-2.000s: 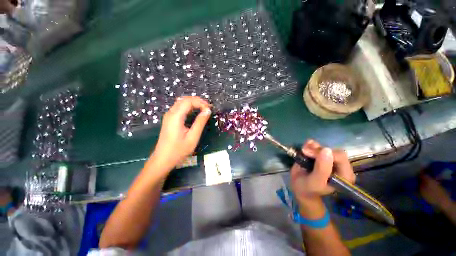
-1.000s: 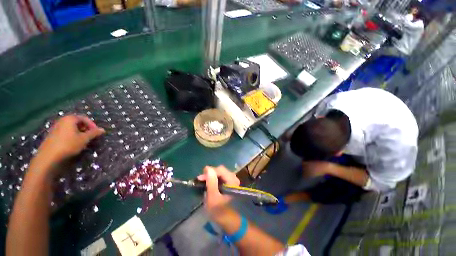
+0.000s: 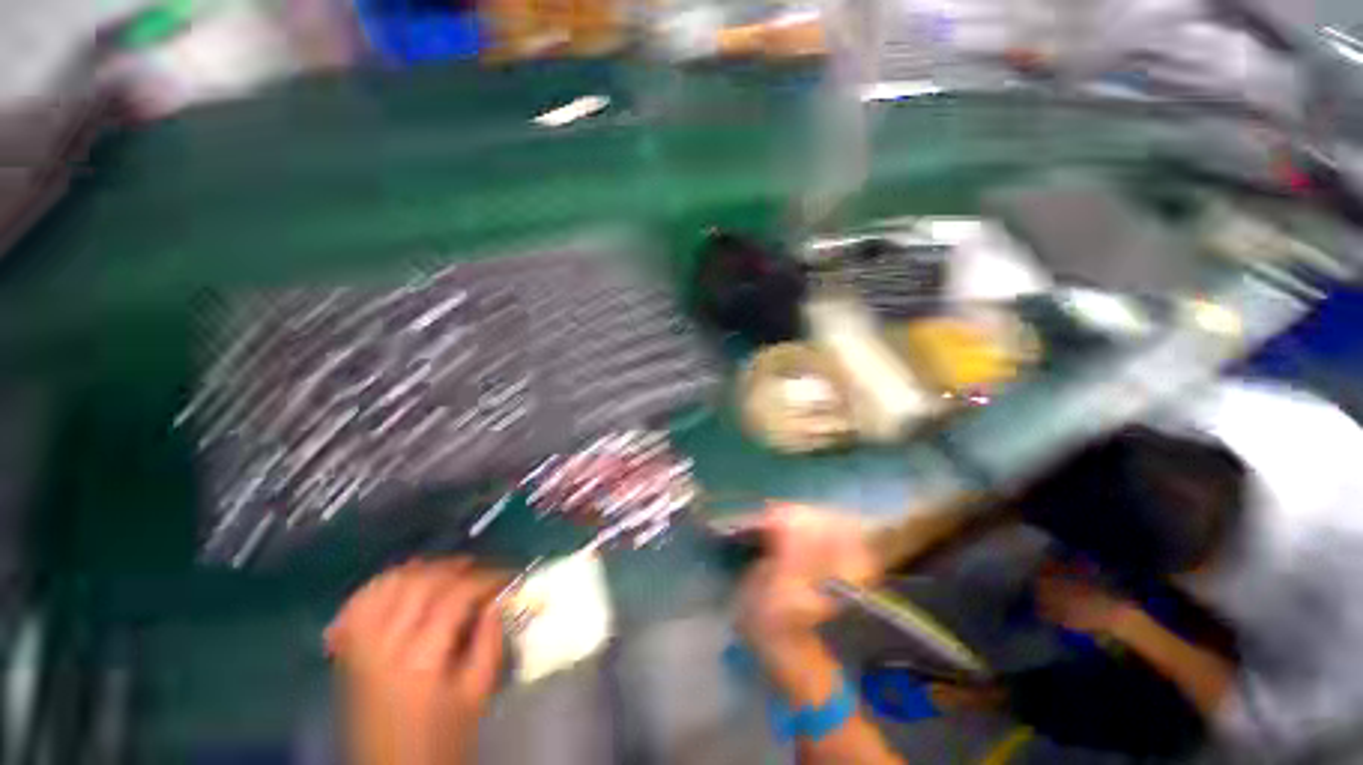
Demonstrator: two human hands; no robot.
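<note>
The frame is strongly blurred. My right hand (image 3: 807, 568), with a blue wrist strap (image 3: 815, 711), holds the soldering iron (image 3: 915, 625) at the bench edge, its tip side towards the red-and-white pile of components (image 3: 616, 486). My left hand (image 3: 419, 628) is at the bench edge, close beside the cream work block (image 3: 562, 614). Its fingers are bent; blur hides whether anything is between them. The blister tray (image 3: 434, 374) with rows of pieces lies beyond the pile.
The round tan tub (image 3: 798, 398) stands right of the tray, beside the soldering station (image 3: 867, 366) with its yellow sponge (image 3: 957, 356). A black object (image 3: 748, 284) is behind the tub. A person in white (image 3: 1297, 538) bends low at right.
My left hand has moved from over the tray down to beside the cream block. My right hand still holds the iron. The view has swung right, then partly back left.
</note>
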